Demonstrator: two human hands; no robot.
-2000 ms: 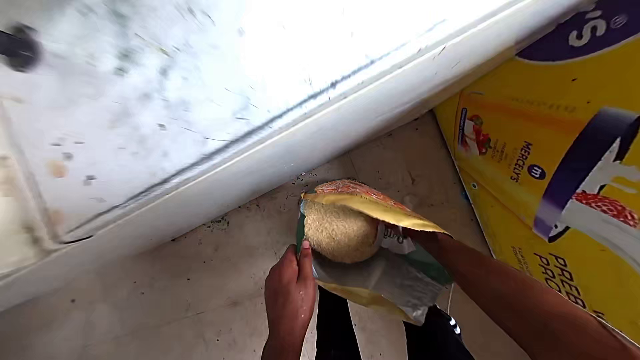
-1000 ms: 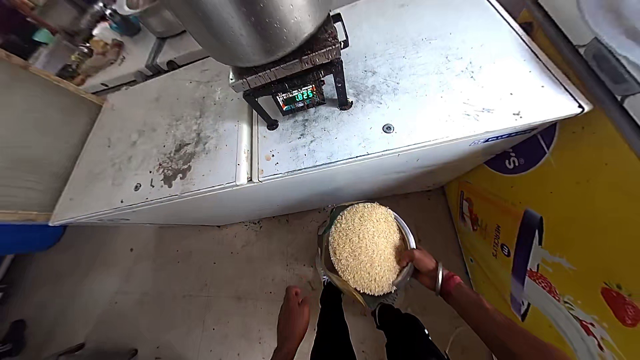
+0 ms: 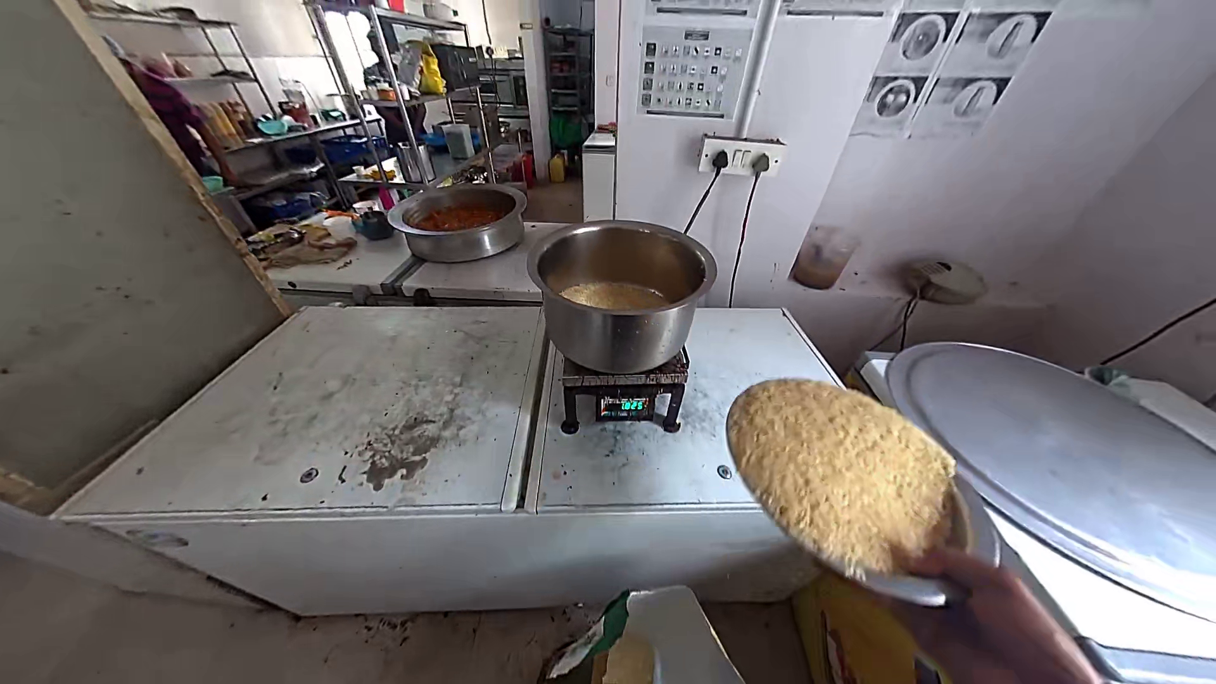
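My right hand (image 3: 978, 598) grips the rim of a round metal bowl (image 3: 974, 532) heaped with pale grain (image 3: 841, 465). The bowl tilts, up to the right of a digital scale (image 3: 624, 382). A deep metal pot (image 3: 617, 337) stands on the scale, with some pale grain (image 3: 616, 296) at its bottom; the scale's display is lit. Below, at the bottom edge, an open bag (image 3: 679, 627) with a green edge shows more grain inside. My left hand is out of view.
The scale stands on a white chest freezer (image 3: 418, 560). Behind is a wide metal pot (image 3: 459, 242) holding reddish food. To the right lies a large round metal lid (image 3: 1054, 465). A wooden-edged panel (image 3: 104, 256) borders the left; cords hang from a wall socket (image 3: 742, 157).
My right hand has lifted the filled bowl from low near the floor to above the freezer's right side. My left hand has left the view. The view has tilted up.
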